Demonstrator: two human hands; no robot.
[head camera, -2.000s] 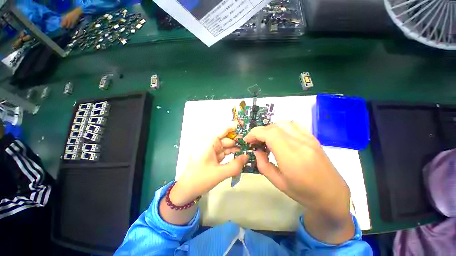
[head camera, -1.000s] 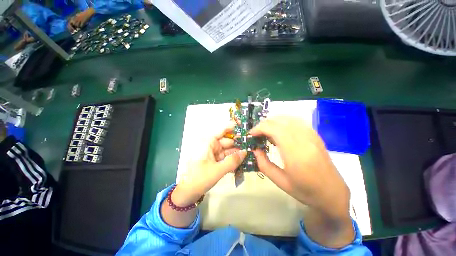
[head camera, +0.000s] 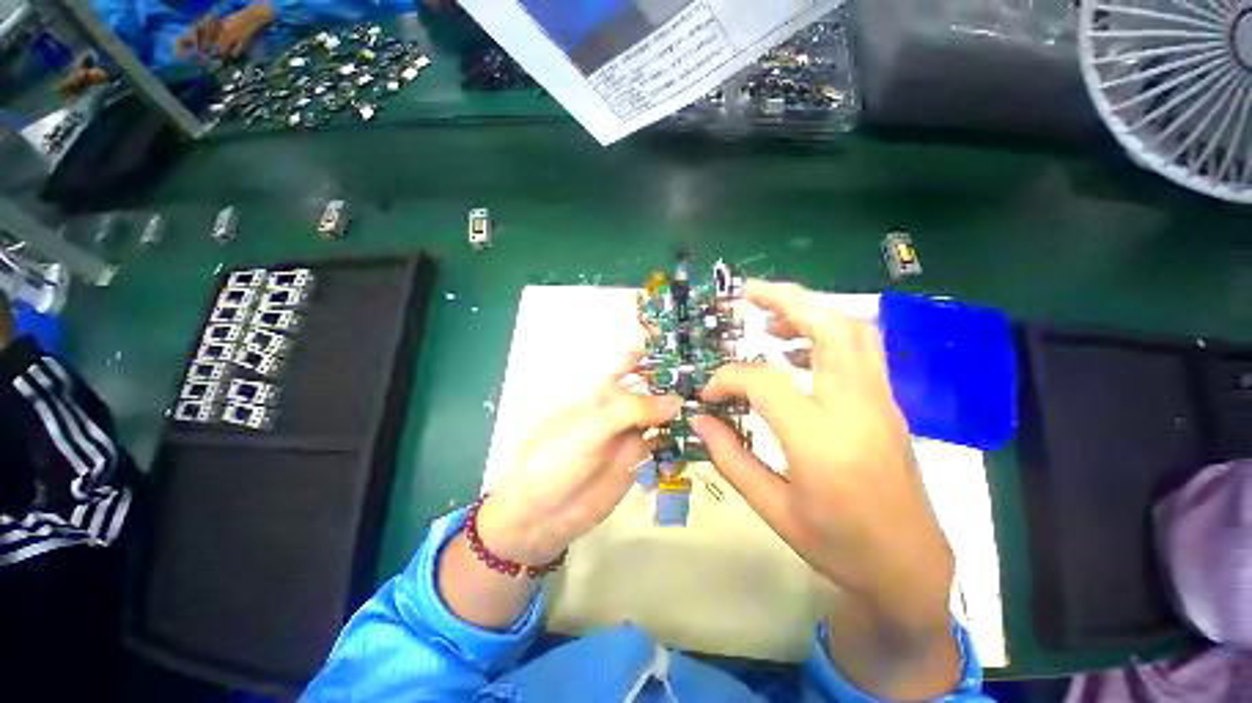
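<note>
A green circuit board assembly (head camera: 682, 337), crowded with small parts, is held above the white sheet (head camera: 604, 584). An orange flex tab with a grey flat rectangle (head camera: 671, 510) hangs at its lower end. A small white oval part (head camera: 728, 280) shows at its upper right. My left hand (head camera: 577, 460) grips the lower left side of the boards. My right hand (head camera: 824, 453) has its thumb and a finger on the lower right side, other fingers raised beside the upper part. The fingers partly hide the boards.
A blue bin (head camera: 947, 371) stands at the sheet's right edge. A black tray (head camera: 391, 371) with white-framed units is left; another black tray (head camera: 1098, 481) is right. Small units (head camera: 479, 228) are spaced beyond the sheet. A hanging paper (head camera: 645, 69), a fan and other people are around the bench.
The grey rectangle and orange tab below the boards now show more openly. My right hand's outer fingers have spread upward. The bench scene has shifted slightly rightward in view.
</note>
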